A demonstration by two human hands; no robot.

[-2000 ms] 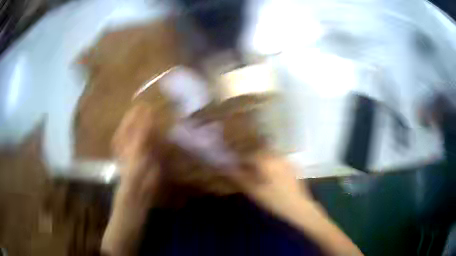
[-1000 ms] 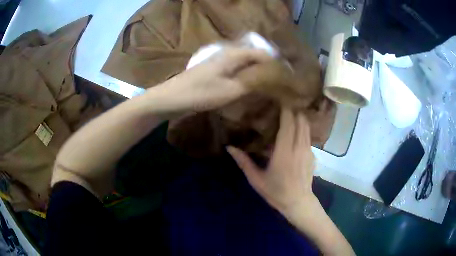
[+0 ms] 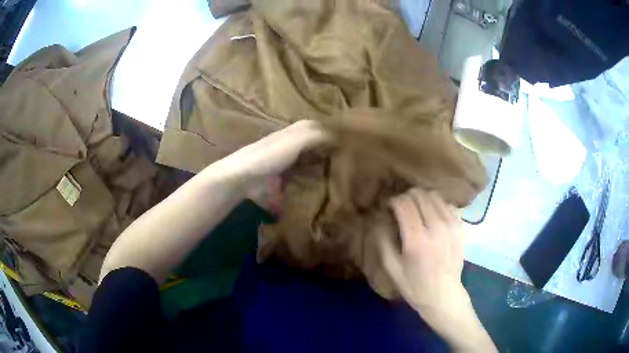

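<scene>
A brown jacket (image 3: 310,76) lies bunched across the table's front edge and hangs towards my lap. My left hand (image 3: 283,155) grips its cloth at the middle, with the fingertips partly hidden by a fold. My right hand (image 3: 427,248) holds bunched cloth at the lower right, its fingers curled into it. The cloth between my hands is blurred. The cream cylinder bed (image 3: 486,127) of the sewing machine stands just right of the jacket, with no cloth around it. No white padding shows on the jacket.
The dark machine head (image 3: 565,41) is at the upper right. White pads (image 3: 555,138), a smartphone (image 3: 556,238) and scissors (image 3: 593,241) lie on the white table (image 3: 476,241) at the right. Another brown garment (image 3: 48,138) with a cream label hangs at the left.
The white padding by my left hand has gone out of sight under brown cloth. My left hand has moved down, my right hand down and slightly right. The jacket is spread further right.
</scene>
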